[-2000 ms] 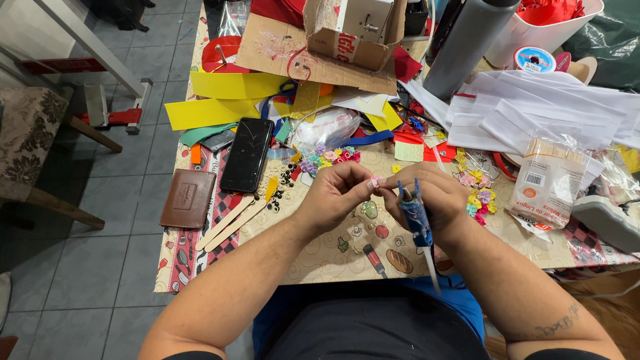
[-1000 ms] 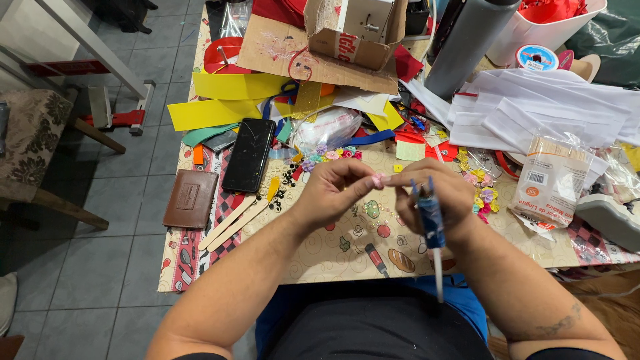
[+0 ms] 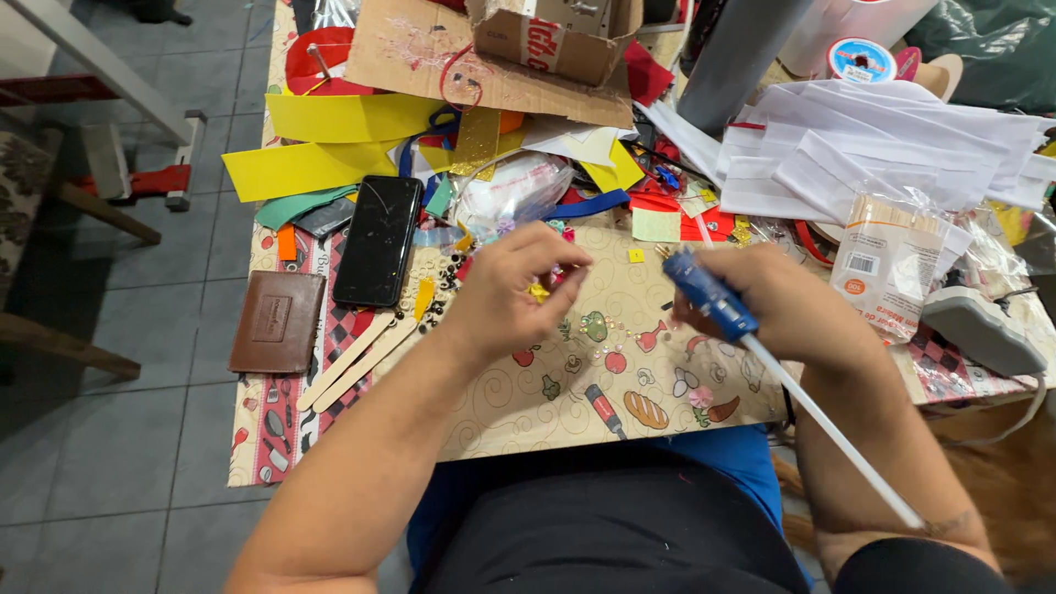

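Observation:
My left hand (image 3: pixel 528 289) hovers over the table with its fingers curled and a gap between thumb and fingertips; nothing is visible between them. Small pink and yellow pieces (image 3: pixel 540 290) show behind it. Blurred by motion, my right hand (image 3: pixel 742 301) holds a blue glue gun (image 3: pixel 708 293) with its tip pointing up and left. A long white glue stick (image 3: pixel 829 429) sticks out of its rear, over my right forearm. Below the right hand, a small pink ornament (image 3: pixel 700 398) lies on the printed tablecloth (image 3: pixel 511 421). Small clear beads (image 3: pixel 623 328) lie between the hands.
Wooden sticks (image 3: pixel 363 363), a brown wallet (image 3: pixel 277 322) and a phone (image 3: pixel 378 239) lie at left. Yellow sheets (image 3: pixel 355 120) and a cardboard box (image 3: pixel 553 41) stand beyond. White fabric strips (image 3: pixel 874 140), a bag of wooden sticks (image 3: pixel 887 256) and a grey bottle (image 3: pixel 738 62) are at right.
My hands, close together around a small pink piece before, have moved apart. The right hand has shifted right with the glue gun, whose tip now points more to the left.

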